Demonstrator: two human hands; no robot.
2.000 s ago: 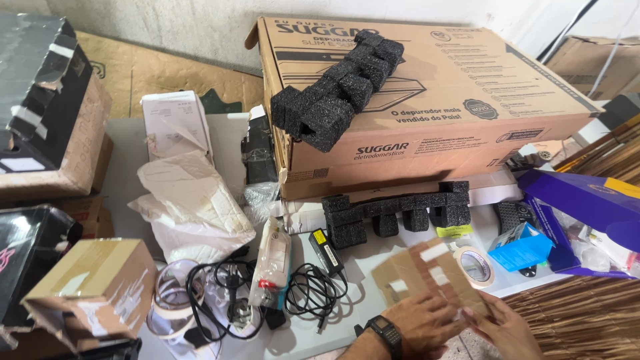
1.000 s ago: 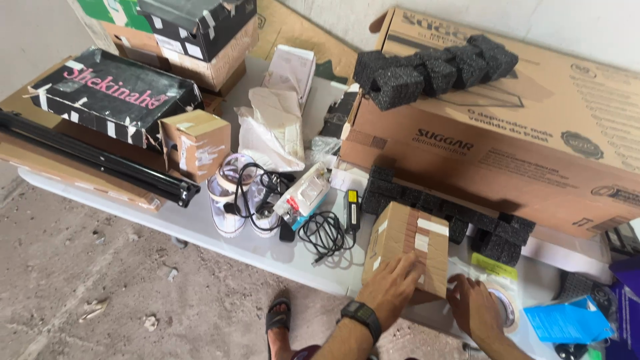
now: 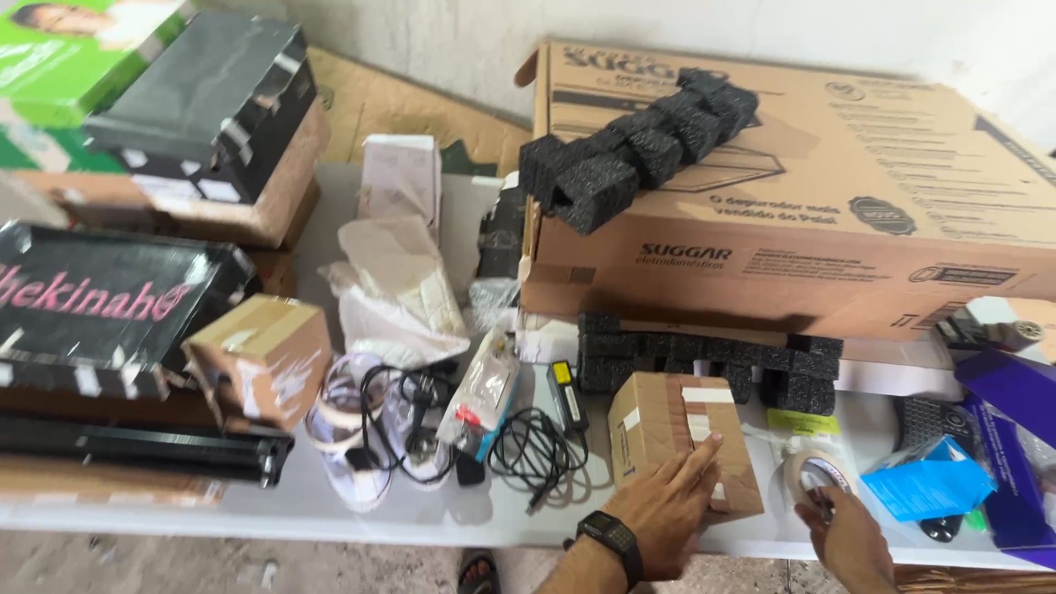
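A small cardboard box (image 3: 660, 421) with white tape strips stands near the table's front edge. My left hand (image 3: 664, 511), with a watch on the wrist, lies flat on its taped top, fingers extended. To the right of the box, my right hand (image 3: 846, 536) has its fingers at the near rim of a roll of masking tape (image 3: 796, 474), pinching it. Behind the box lies a black foam strip (image 3: 709, 351). A charger brick (image 3: 568, 396) and its coiled black cable (image 3: 528, 454) are on the left of the box.
A large appliance carton (image 3: 742, 280) with another foam piece (image 3: 643, 148) fills the back. At left are stacked boxes (image 3: 198, 107), a small open carton (image 3: 264, 355) and white shoes (image 3: 355, 470). A blue packet (image 3: 932, 478) and purple box (image 3: 1006, 478) lie at right.
The small box, lifted in both hands two seconds ago, now stands on the table. My right hand has moved off it to the tape roll.
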